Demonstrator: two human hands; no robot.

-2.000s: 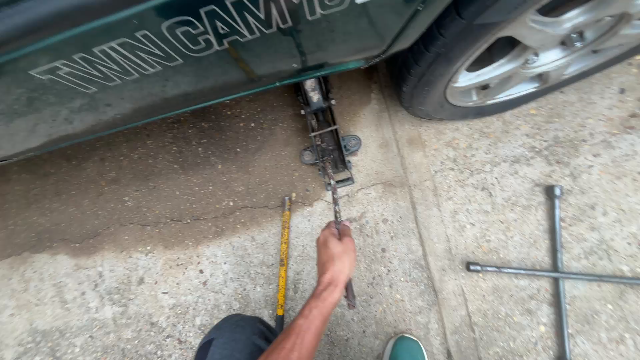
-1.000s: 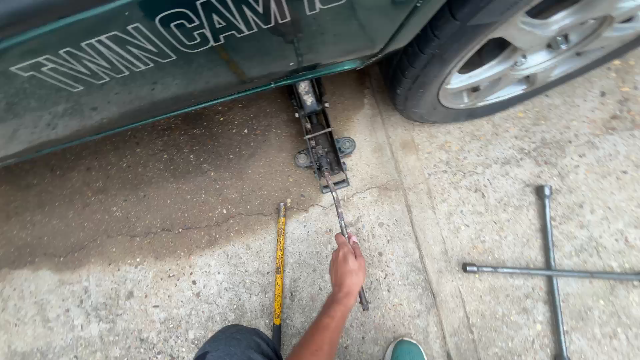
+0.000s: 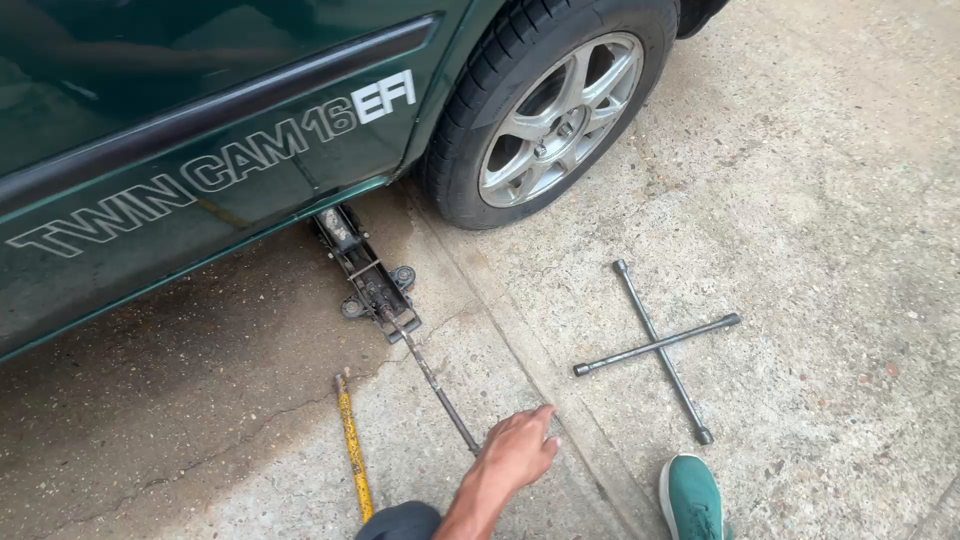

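Note:
My left hand (image 3: 517,450) is off the jack's rod, palm down, its index finger and thumb apart and nothing seen in it. Its wrist overlaps the lower end of the worn metal rod (image 3: 439,391), whose upper end sits in the black floor jack (image 3: 379,289). The front of the jack is hidden under the green car's sill (image 3: 330,196). A chipped yellow bar (image 3: 351,450) lies on the ground left of the rod. To the right, a four-way lug wrench (image 3: 657,345) lies flat on the concrete. My right hand is out of view.
The car's wheel (image 3: 562,131), with a silver alloy rim, stands just right of the jack. My knee (image 3: 399,521) is at the bottom edge, and my green shoe (image 3: 691,495) is below the lug wrench. A groove runs through the concrete (image 3: 517,352).
My left hand gripped the rod in both earlier frames; it has let go and its fingers are spread. The view has shifted to the right, showing the whole lug wrench and more of the wheel.

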